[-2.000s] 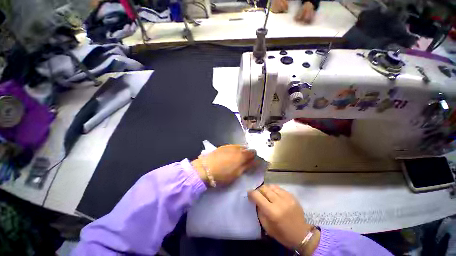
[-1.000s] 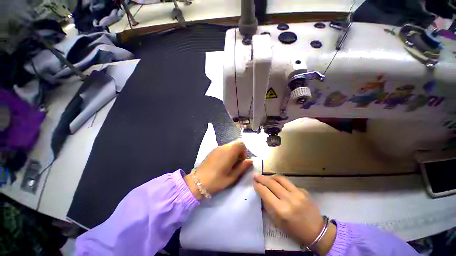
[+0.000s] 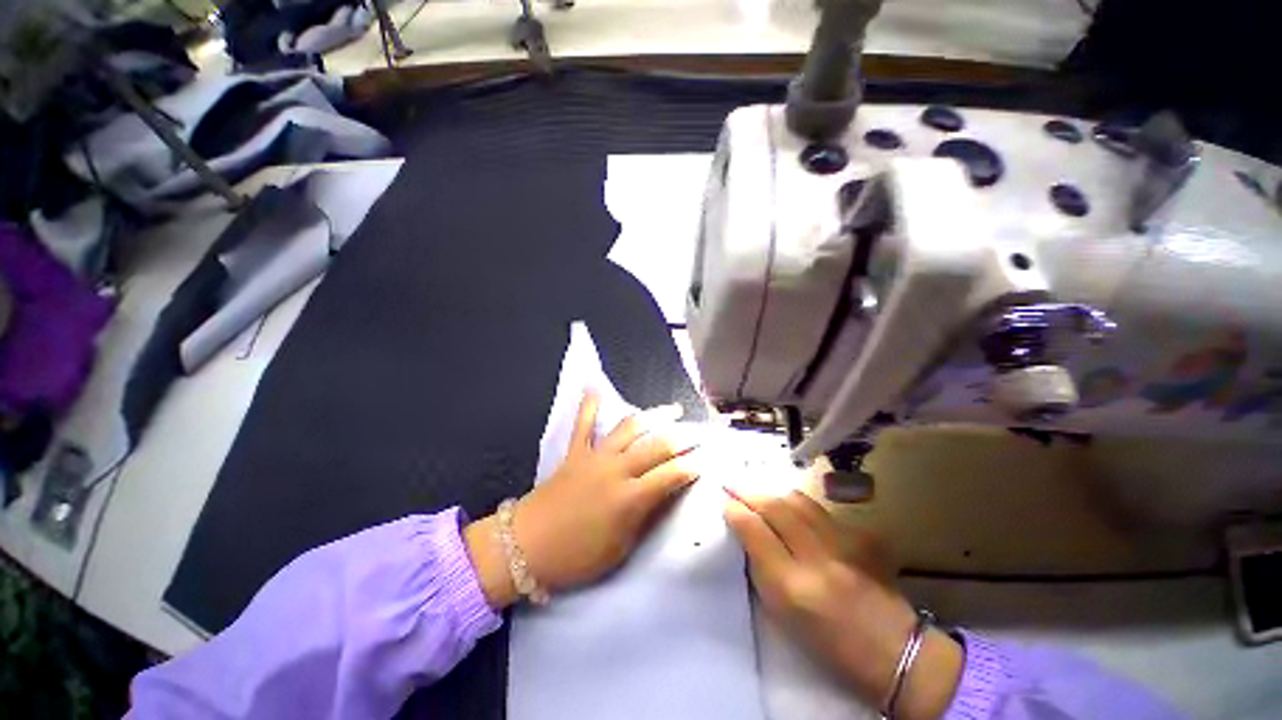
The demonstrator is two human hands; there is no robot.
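A pale grey-white fabric piece lies under both hands and runs down past the front table edge. My left hand lies on it with fingers spread, just left of the bright needle area. My right hand rests at the piece's right edge, fingertips close to the presser foot. The needle and foot are washed out by glare under the white sewing machine head. A large black panel lies flat to the left.
Curled grey-black fabric pieces lie at the upper left, with more heaped behind. A purple machine end is at the far left. A dark flat rectangular object is at the right edge.
The view has moved closer to the machine head. My left fingers have flattened and spread on the pale piece. My right hand has moved from the piece's lower edge up towards the needle.
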